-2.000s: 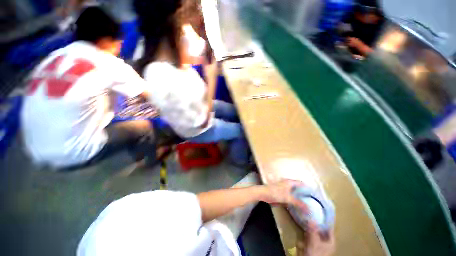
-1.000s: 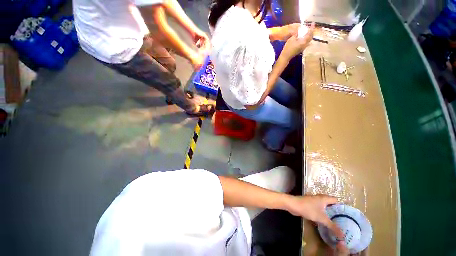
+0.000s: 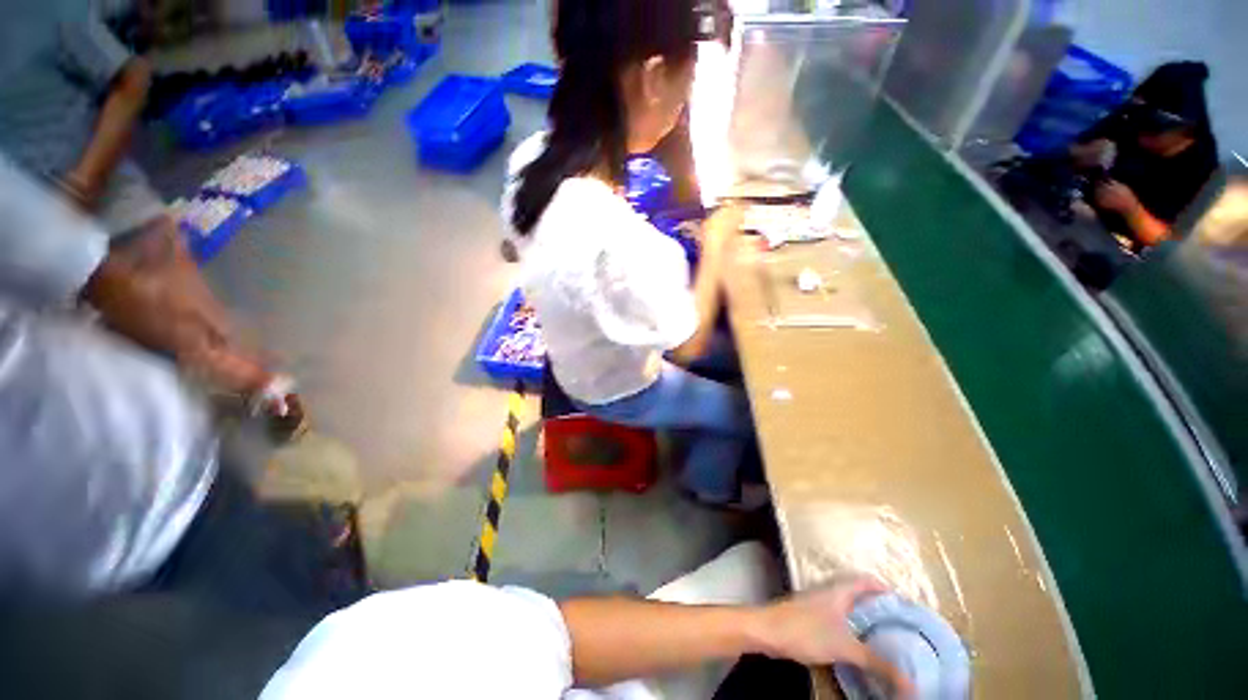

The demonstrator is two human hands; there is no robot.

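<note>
A round pale grey-white unit with a wide rim is at the near end of the tan board, cut off by the bottom edge of the picture. My left hand reaches in from the left and holds the unit, with fingers on the rim's left side and over its middle. The image is somewhat blurred, so it is unclear whether the unit rests on the board. My right hand is not visible.
A green conveyor belt runs along the board's right side. A seated person in white works farther up the board. Another person stands close at left. A red stool and blue crates are on the floor.
The view has tilted up and shifted. The unit now sits lower in the picture, and my right fingers have gone out of view. The person at left now appears much closer.
</note>
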